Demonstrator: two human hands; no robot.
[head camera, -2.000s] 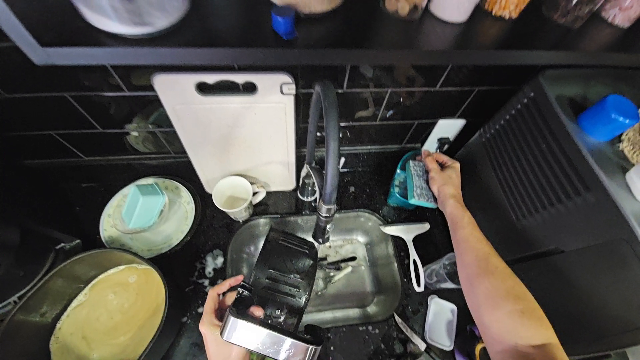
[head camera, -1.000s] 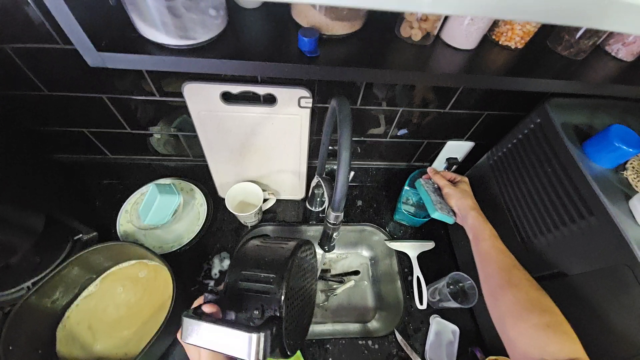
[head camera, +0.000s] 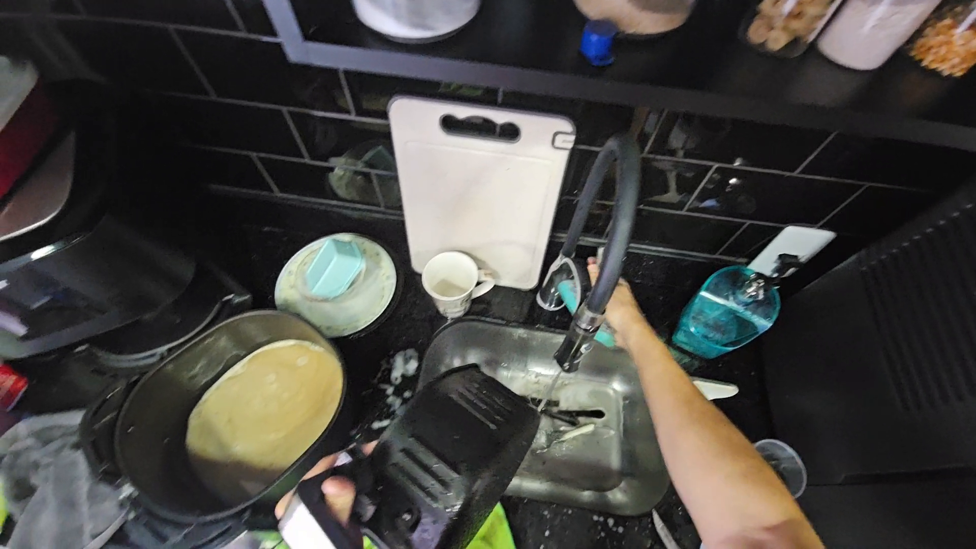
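My left hand (head camera: 332, 488) grips the handle of a black air fryer basket (head camera: 457, 450), tilted over the left part of the steel sink (head camera: 640, 488). Behind the faucet, my right hand (head camera: 619, 305) is partly hidden by the black hose; a turquoise sponge (head camera: 605, 335) shows at its fingers, and whether it also touches the tap's base is unclear. From the spout of the black flexible faucet (head camera: 621, 206) a thin stream of water seems to run. Small dark and pale utensils (head camera: 572, 431) lie in the sink.
Left of the sink are a white mug (head camera: 450, 282), a plate (head camera: 343, 313) with a turquoise container, and a pot (head camera: 145, 427) holding beige liquid. A white cutting board (head camera: 480, 191) leans on the tiles. Right are a teal holder (head camera: 724, 313) and a clear cup (head camera: 781, 465); a shelf (head camera: 488, 84) hangs above.
My right hand has moved left with the sponge, from the teal holder to behind the faucet. My left hand has turned the basket, whose ribbed side now faces up. The view has shifted left.
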